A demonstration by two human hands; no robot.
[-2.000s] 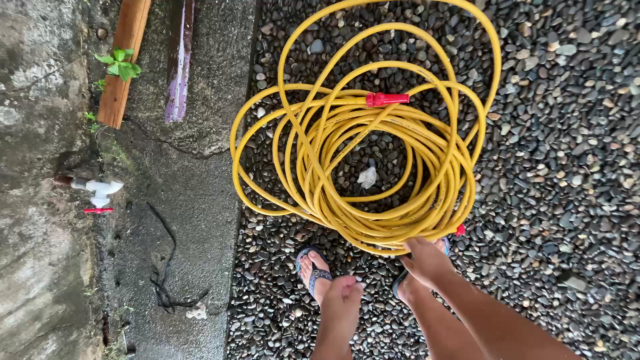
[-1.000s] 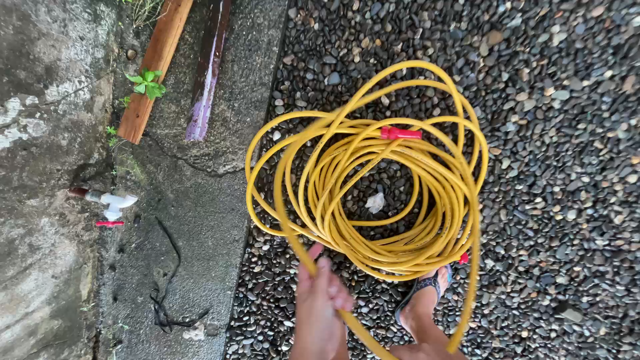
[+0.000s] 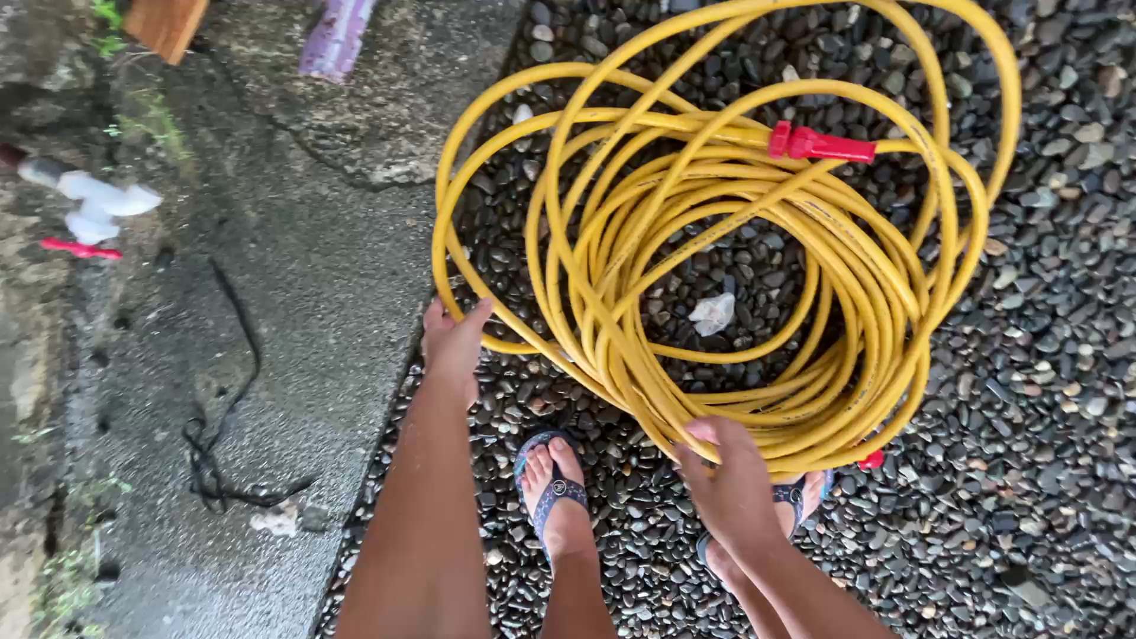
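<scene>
A yellow garden hose lies in many loose loops on dark pebbles. A red hose nozzle rests on its upper loops, and a small red fitting pokes out at the lower right of the coil. My left hand grips the outermost loop at the coil's left edge, thumb over the hose. At the bottom of the coil, my right hand has its thumb and fingers around a strand or strands; how many is unclear. A whitish lump sits on the pebbles inside the coil.
On the left, a concrete ledge bears a black cord, a wooden board and a purple-painted piece. A white tap with a red handle juts from the wall. My sandalled feet stand just below the coil.
A loop that my left hand held raised near the bottom one second ago is back among the coil. My left hand is now at the coil's left edge, and my right hand has come into view.
</scene>
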